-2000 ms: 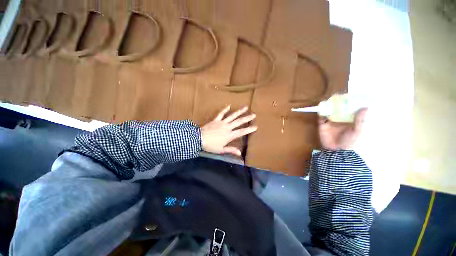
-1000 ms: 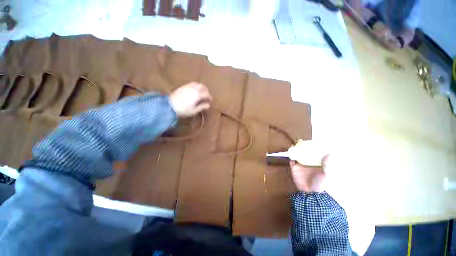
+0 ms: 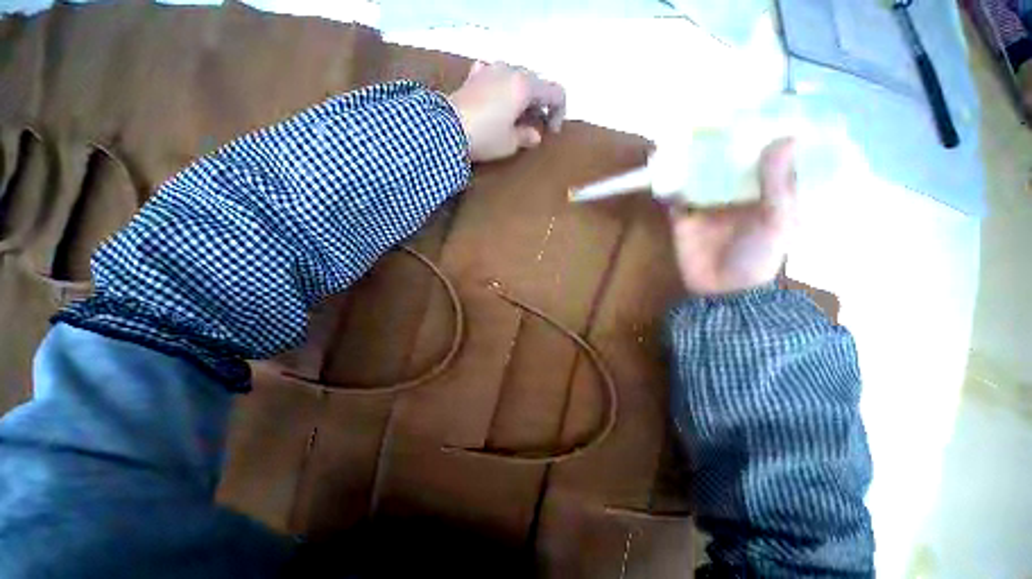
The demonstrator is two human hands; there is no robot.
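Brown bag panels [image 3: 634,266] lie overlapped in a row, with D-shaped handles [image 3: 615,396] fixed to them. Short light stitch lines show near the handle ends. My right hand [image 3: 730,238] holds a squeeze bottle [image 3: 715,167] with pale yellowish content above the panels at the right. Its long white nozzle points left, with its tip near the upper end of a stitch line; I cannot tell if it touches. My left hand [image 3: 509,111] is at the panels' far edge with its fingers curled. Whether it grips anything is unclear. My left sleeve hides part of the panels and handles.
A white table covering [image 3: 905,294] shows beyond and right of the panels. A slim black tool [image 3: 930,85] lies on a bluish sheet [image 3: 843,45] at the top right. The tan table [image 3: 1002,373] runs along the right edge. Part of another person shows at the top right corner.
My left hand has moved from the middle of the panels to their far edge. The bottle in my right hand has moved from beside a handle's near end to the far side. The view has shifted closer.
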